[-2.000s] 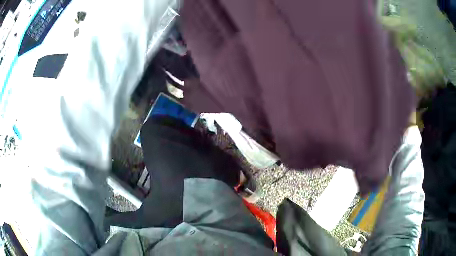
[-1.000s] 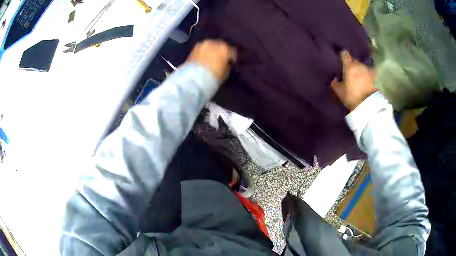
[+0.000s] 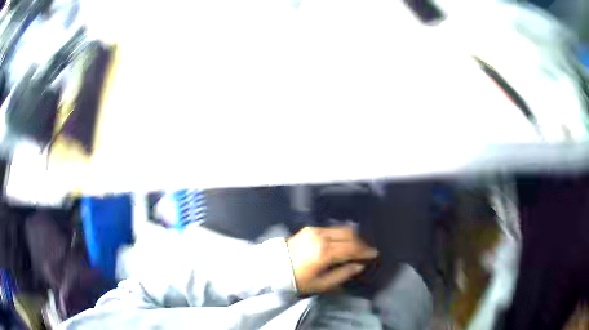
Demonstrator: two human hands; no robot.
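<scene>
The frame is blurred. My left hand [image 3: 332,258] is over my lap, below the table's front edge, with its fingers loosely apart and nothing visible in it. Dark plum cloth [image 3: 552,238] hangs at the far right, below the table edge. A small skin-toned patch at the bottom right corner, beside the cloth, looks like part of my right hand [image 3: 578,320]; it is cut off, and its grip cannot be told.
The white tabletop [image 3: 290,103] spans the view. A yellowish board [image 3: 71,147] with dark pieces lies at left. A slim dark and reddish tool [image 3: 507,88] lies at right. A blue basket [image 3: 106,229] is below the table at left.
The view has swung left to the tabletop. The plum cloth has shifted from the middle to the far right edge. My left hand has left the cloth and is over my lap.
</scene>
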